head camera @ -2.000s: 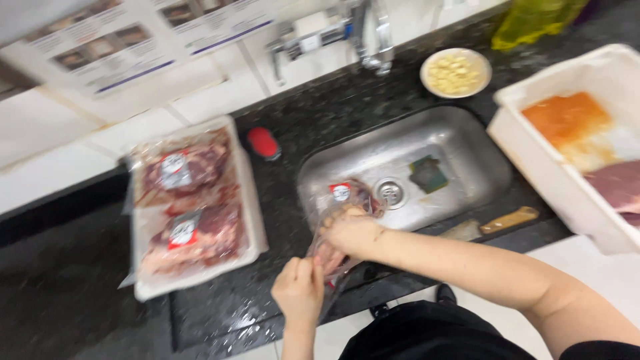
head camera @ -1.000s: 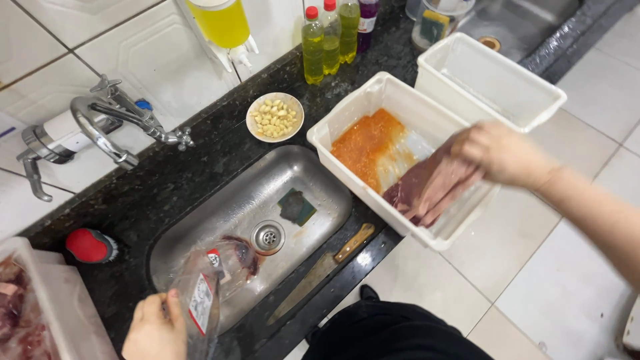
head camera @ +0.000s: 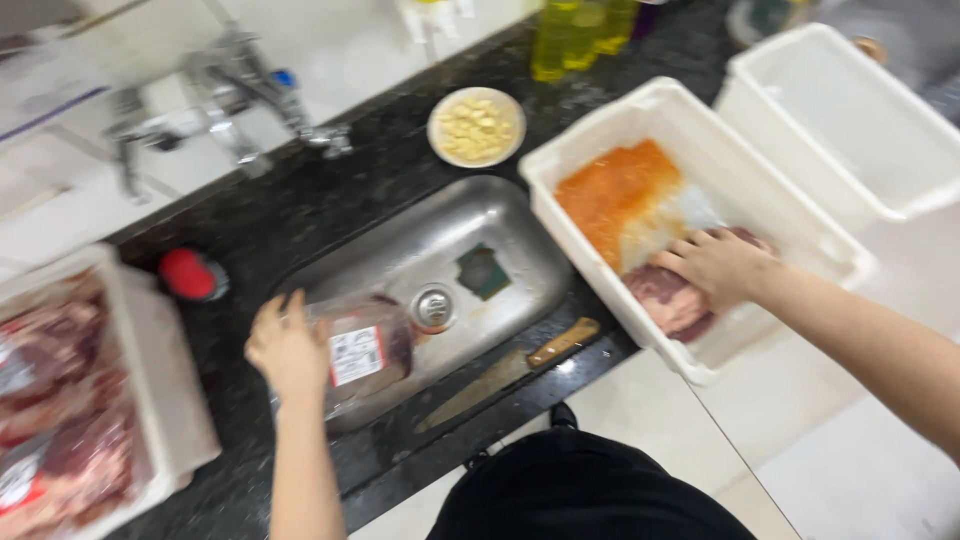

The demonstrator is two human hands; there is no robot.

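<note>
My right hand (head camera: pixel 716 266) rests on a slab of raw meat (head camera: pixel 671 300) lying in the near part of a white plastic tub (head camera: pixel 795 202); its fingers are spread over the top. Orange seasoning paste (head camera: pixel 619 191) covers the tub's far left floor. At the left end of the steel sink (head camera: pixel 506 210), my left hand (head camera: pixel 289 345) is at the edge of a clear plastic bag (head camera: pixel 356 356) that bears a label and has dark red liquid inside. Blur hides whether its fingers pinch the plastic.
A wood-handled knife (head camera: pixel 562 343) lies along the sink's front edge. A scouring pad (head camera: pixel 482 271) is in the sink. Around it are a bowl of peeled garlic cloves (head camera: pixel 476 127), a red brush (head camera: pixel 184 274), a faucet (head camera: pixel 247 97), a tub of bagged meat (head camera: pixel 142 375) and another white tub (head camera: pixel 847 120).
My right hand has gone from gripping the raised end of the meat to lying on top of it, and the meat now lies lower in the tub. Two seconds ago both hands were at the bag.
</note>
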